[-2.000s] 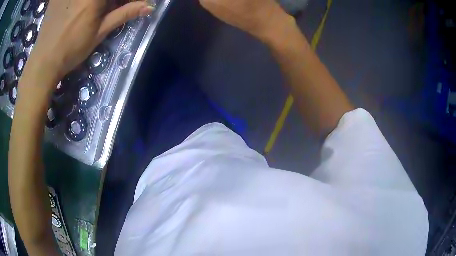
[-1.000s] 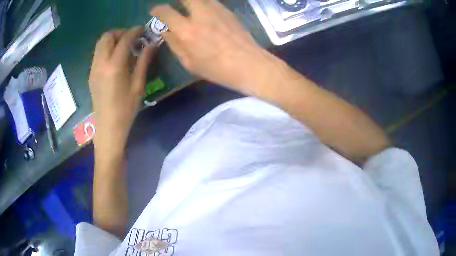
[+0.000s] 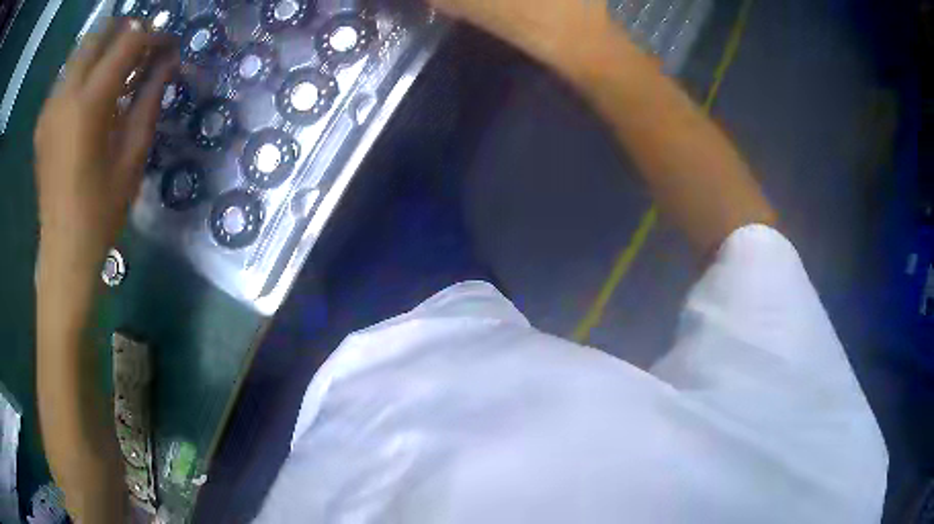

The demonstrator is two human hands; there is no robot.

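The clear blister tray lies at the upper left, with rows of round components, black rings with bright centres. My left hand is over the tray's left part, blurred, fingers apart; whether it holds a component cannot be told. My right forearm reaches to the top edge; the right hand is cut off by the frame. The narrow four-position holder lies on the green mat at the lower left, beside my left forearm. A loose ringed disc lies on the mat between tray and holder.
The green label is at the bench edge beside the holder. A pale sheet-like item shows at the far left. The bench edge runs diagonally; beyond it are the grey floor and a yellow line. A ridged clear surface shows at the top.
The view has swung back from the holder to the tray. Both hands have left the holder, which now lies on the mat. My left hand is over the tray; my right hand has left the picture.
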